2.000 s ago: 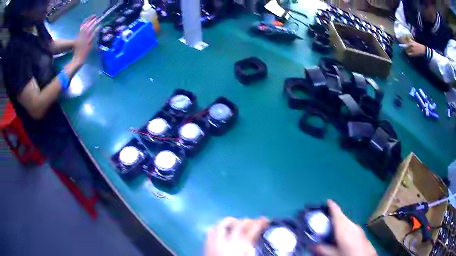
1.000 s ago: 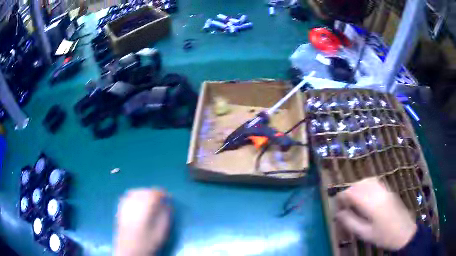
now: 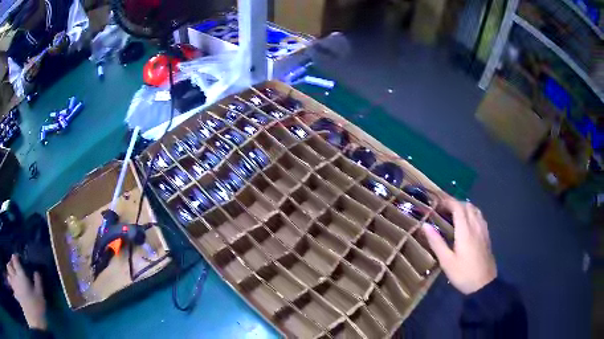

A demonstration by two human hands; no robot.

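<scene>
The divided carton (image 3: 311, 232) is a large brown tray with a cardboard grid. Silvery, dark-rimmed speaker drivers (image 3: 218, 189) stand in its far-left cells, and more lie along its right edge; many middle and near cells are empty. My right hand (image 3: 467, 248) is at the carton's right edge, thumb and fingers over an end cell beside a driver; whether it grips one is hidden. My left hand (image 3: 26, 291) is at the far left rim of the picture, fingers apart, beside dark frames (image 3: 26, 232), with nothing visible in it.
The glue gun (image 3: 114, 242), with orange trigger and long whitish stick, lies in a shallow cardboard box (image 3: 159, 261) left of the carton. Its black cord loops between them. A post (image 3: 253, 40), plastic bags and a red object (image 3: 159, 69) stand beyond. Shelving is at the right.
The view has swung right to the divided carton. The two speaker pieces held between my hands at first are no longer in view. My right hand has moved to the carton's right edge.
</scene>
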